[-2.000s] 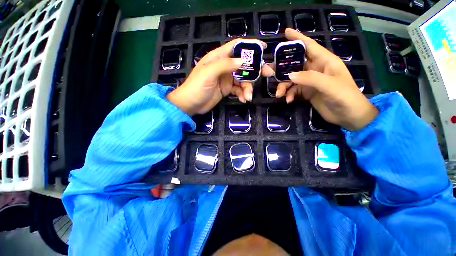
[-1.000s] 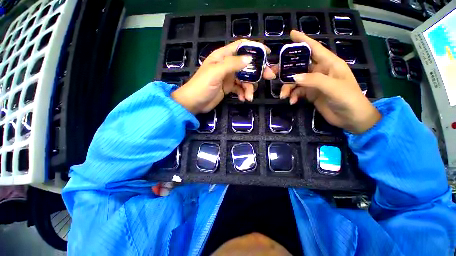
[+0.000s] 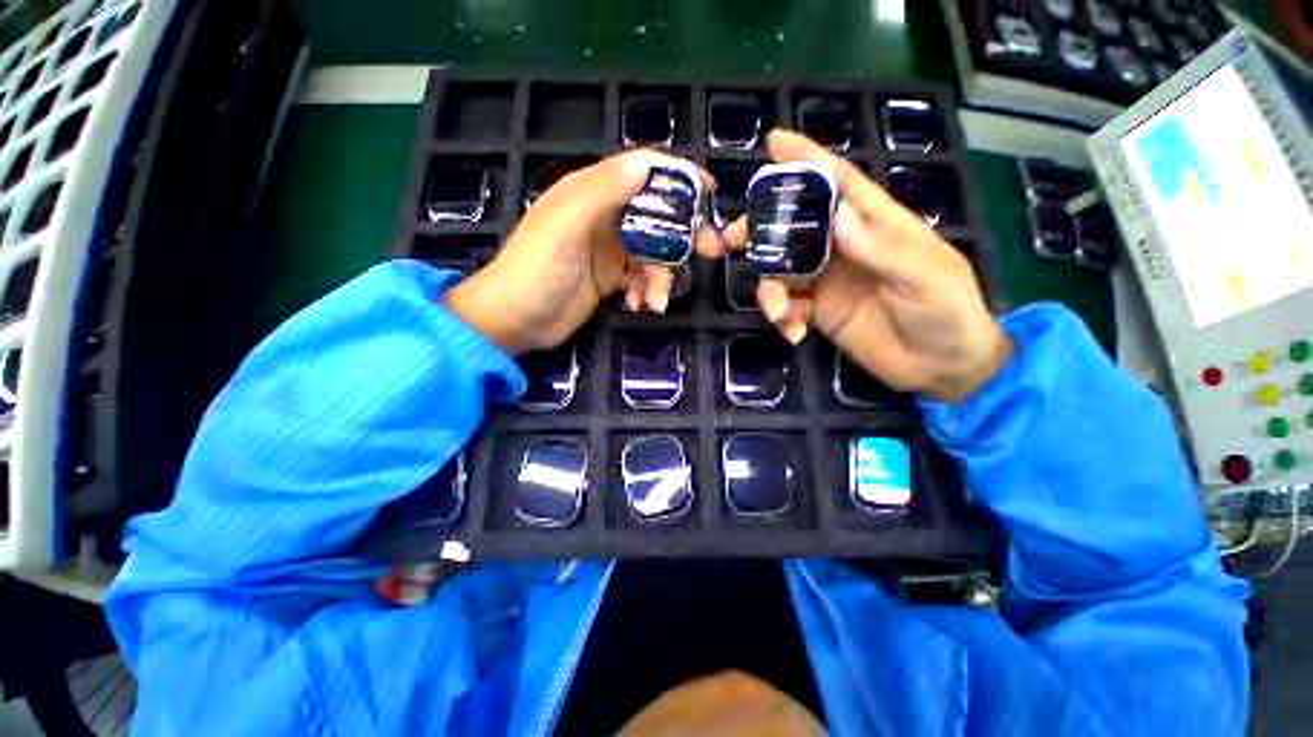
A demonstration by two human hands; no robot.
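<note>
My left hand (image 3: pixel 559 248) holds a strapless smartwatch (image 3: pixel 662 212) by its edges, with its lit dark screen facing up and slightly tilted. My right hand (image 3: pixel 896 274) holds a second smartwatch (image 3: pixel 791 219), whose dark screen shows faint rows of white text. Both watches have silver rims and are held above the black foam tray (image 3: pixel 677 540). The two hands are close together. The tray's square pockets hold several dark watches, and a watch at the lower right (image 3: pixel 881 474) is lit blue and white.
A white tray (image 3: pixel 43 432) of dark watches stands at the left beside black foam trays (image 3: pixel 173 288). A tester instrument (image 3: pixel 1224 231) with a lit screen stands at the right. Loose watches (image 3: pixel 1063 216) lie near it. Another black tray (image 3: pixel 1037 89) is at the upper right.
The view has shifted, showing more of the tester. The left watch's screen went from a QR code to text lines and now looks streaked. My right thumb has moved off its screen.
</note>
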